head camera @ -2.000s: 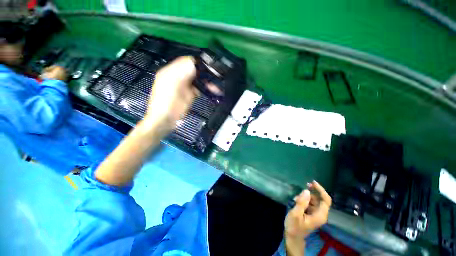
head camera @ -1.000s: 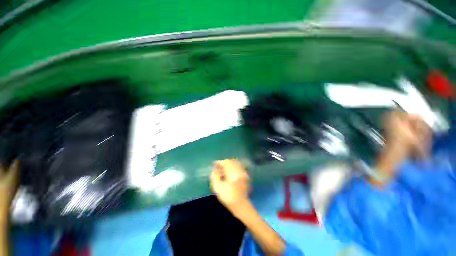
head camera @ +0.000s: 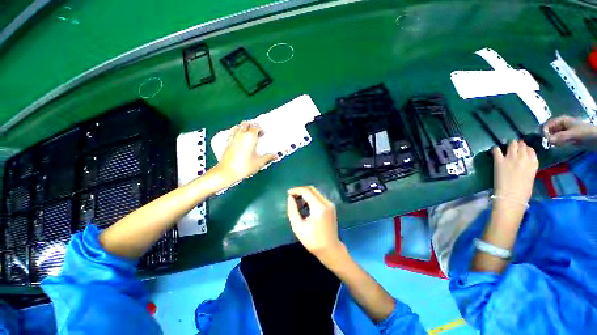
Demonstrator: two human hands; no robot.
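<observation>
My left hand (head camera: 241,154) is on the white liner sheets (head camera: 288,124), palm down, with its thumb apart from the fingers; no held thing shows. My right hand (head camera: 315,222) is curled over the bench's front edge around a small dark part (head camera: 303,207). Another white strip (head camera: 192,183) with dark marks lies beside the black ribbed tray (head camera: 111,170) on the left. A jumbled pile of black frames (head camera: 366,141) with small white patches lies right of the sheets, and a second stack (head camera: 435,137) stands beside it.
Two single black frames (head camera: 198,66) lie at the far side of the green bench (head camera: 278,190). Another person's hands (head camera: 517,167) work at the right, near crossed white strips (head camera: 494,84). Red stool parts (head camera: 412,262) show below the bench.
The view has swung right and sharpened. My left hand has gone from the tray to the white sheets. My right hand stays near the front edge.
</observation>
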